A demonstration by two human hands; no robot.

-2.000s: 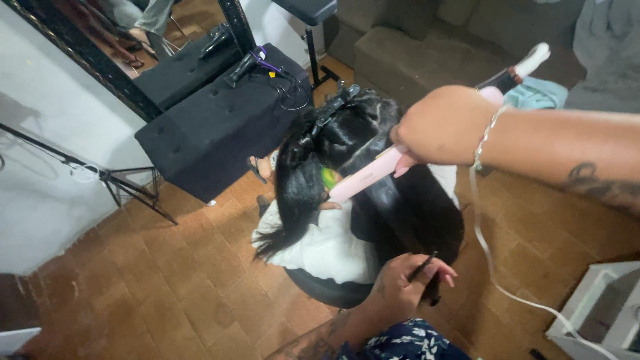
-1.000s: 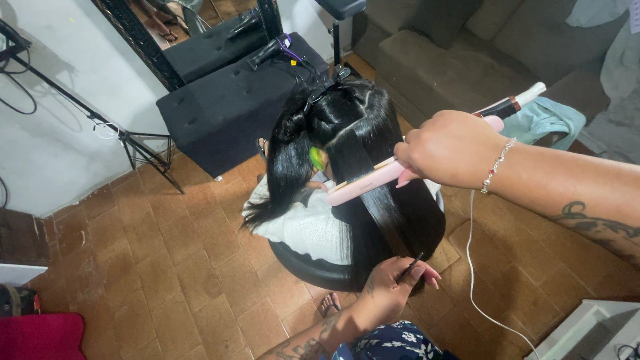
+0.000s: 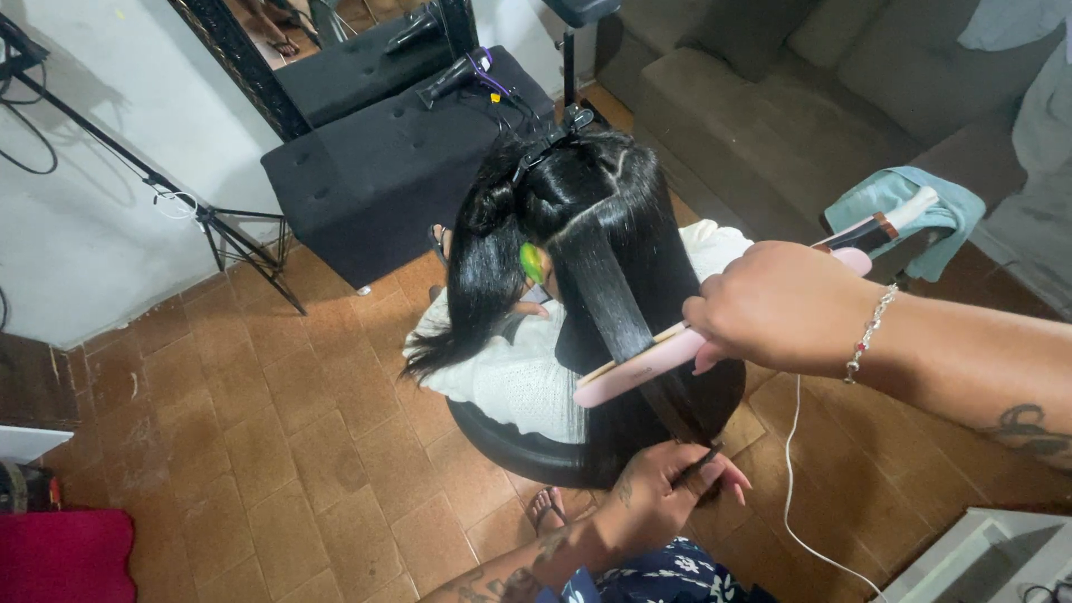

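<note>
A seated person's long dark hair (image 3: 603, 260) hangs down behind a black chair (image 3: 519, 452). My right hand (image 3: 775, 310) grips a pink hair straightener (image 3: 641, 368), its plates around a flat section of hair (image 3: 615, 289). Below it, my left hand (image 3: 670, 490) holds the lower end of that section, with a thin dark item, perhaps a comb handle, between the fingers. Black clips (image 3: 553, 142) pin hair at the top of the head. A green object (image 3: 532, 263) covers the person's ear. A white cloth (image 3: 502, 368) lies over the lap.
A black tufted bench (image 3: 360, 184) with a hair dryer (image 3: 452, 79) stands before a framed mirror (image 3: 251, 75). A tripod (image 3: 243, 243) is at left, a brown sofa (image 3: 754, 126) behind. The white cord (image 3: 791, 477) hangs at right near a white shelf unit (image 3: 980, 561).
The straightener in my right hand has slid down the section of hair, from near the head toward my left hand. The view has shifted.
</note>
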